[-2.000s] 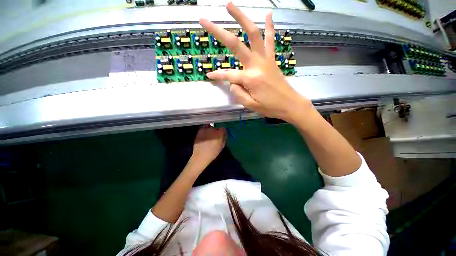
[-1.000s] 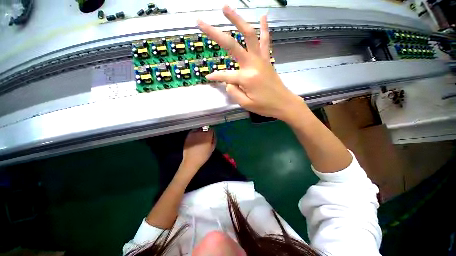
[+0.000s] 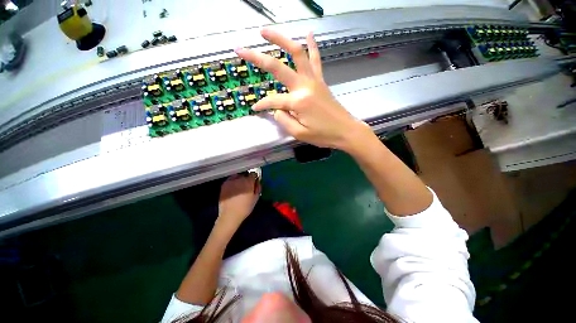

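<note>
A green circuit board panel (image 3: 202, 94) with two rows of yellow-and-black transformers lies across the conveyor rails. My right hand (image 3: 303, 94) is over its right end, fingers spread, with nothing seen in it. It hides part of that end; whether the fingertips touch the parts cannot be told. My left hand (image 3: 239, 197) is low, below the front rail (image 3: 189, 148), with its fingers curled. A small whitish thing shows at its fingertips; whether the hand grips it is unclear.
A yellow bottle with a black base (image 3: 77, 26), small dark parts (image 3: 158, 39), tweezers (image 3: 258, 7) and a dark-handled tool (image 3: 312, 7) are on the back shelf. Another panel (image 3: 502, 43) is at right. A dark flat object (image 3: 312, 153) sits below the front rail.
The view has turned, so the panel and rails appear further left and lower. My right hand has moved right relative to the panel, still spread. The yellow bottle has come into view.
</note>
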